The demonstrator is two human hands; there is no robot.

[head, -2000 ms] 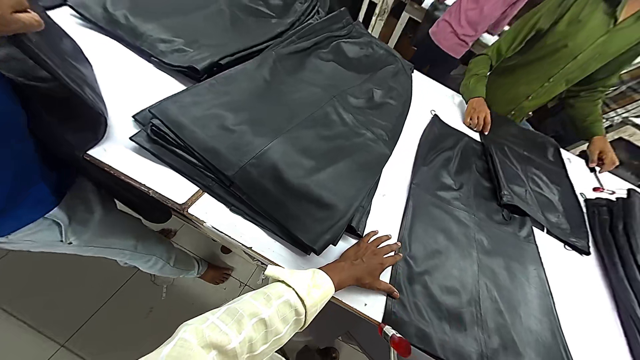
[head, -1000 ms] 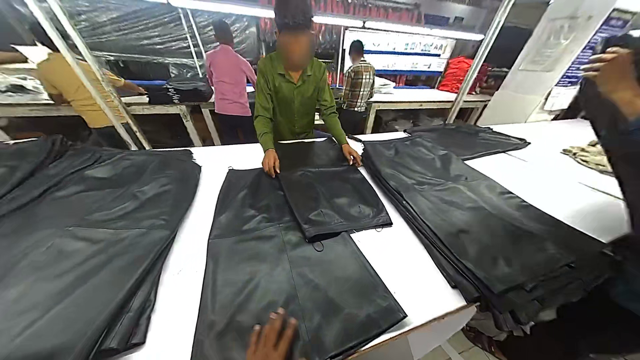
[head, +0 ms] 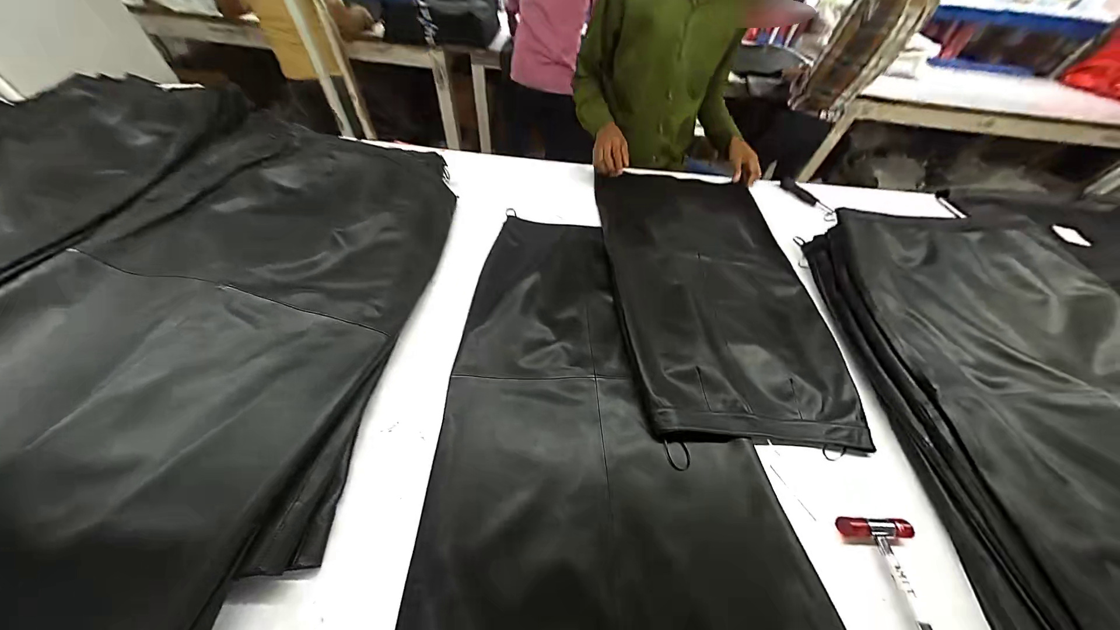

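Neither my left hand nor my right hand shows in the head view. A long black leather skirt (head: 525,490) lies flat at the middle of the white table (head: 394,437). Over its upper right part lies another black leather skirt (head: 726,324), smaller in outline, its waistband and thin loops toward me. A person in a green shirt (head: 665,79) stands across the table, both hands on this garment's far edge. A mallet with a red head (head: 875,528) lies to the right of the long skirt, its handle running out of view below.
Stacks of black leather skirts lie at the left (head: 219,350) and right (head: 1006,350). A dark-handled tool (head: 803,192) rests near the far edge. Behind stand other worktables (head: 989,118) and a person in pink (head: 547,44).
My hand, on the long skirt's near part one second ago, has left view. The smaller skirt now lies straighter, farther to the right over the long one.
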